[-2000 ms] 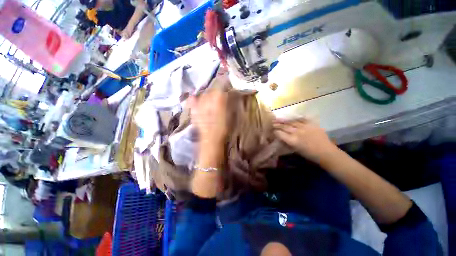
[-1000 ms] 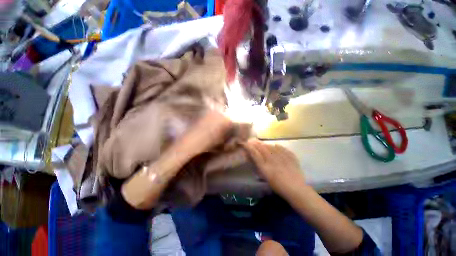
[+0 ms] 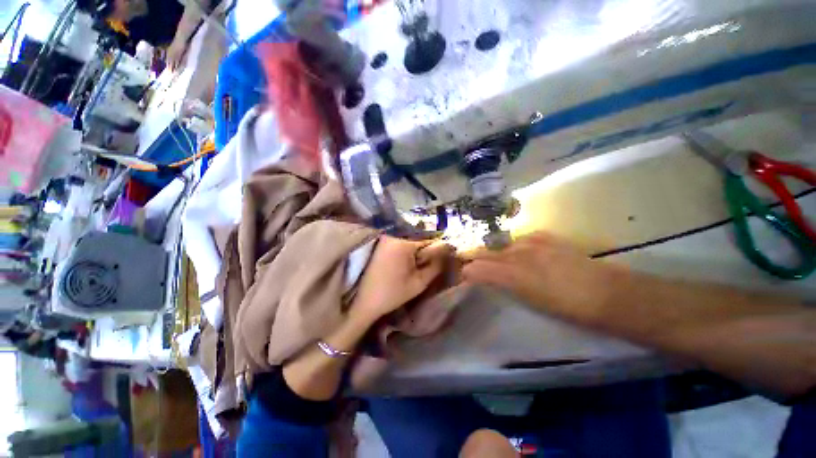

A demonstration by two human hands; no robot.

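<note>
The brown cloth is heaped on the bed left of the needle, with white fabric showing at its left side. My left hand, with a bracelet at the wrist, grips the cloth close to the needle area. My right hand lies just right of it, fingertips on the cloth edge beside the presser foot; its fingers are partly blurred. The needle area is glaring under the lamp. The white sewing machine has a blue stripe.
Open scissors with red and green handles lie on the bed at the right. Red threads hang beside the machine head. A blue basket stands behind. A grey fan-like unit is at the left.
Both hands have come together at the needle area, and the view is closer to it. My right forearm now lies across the machine bed. The cloth is drawn to the presser foot.
</note>
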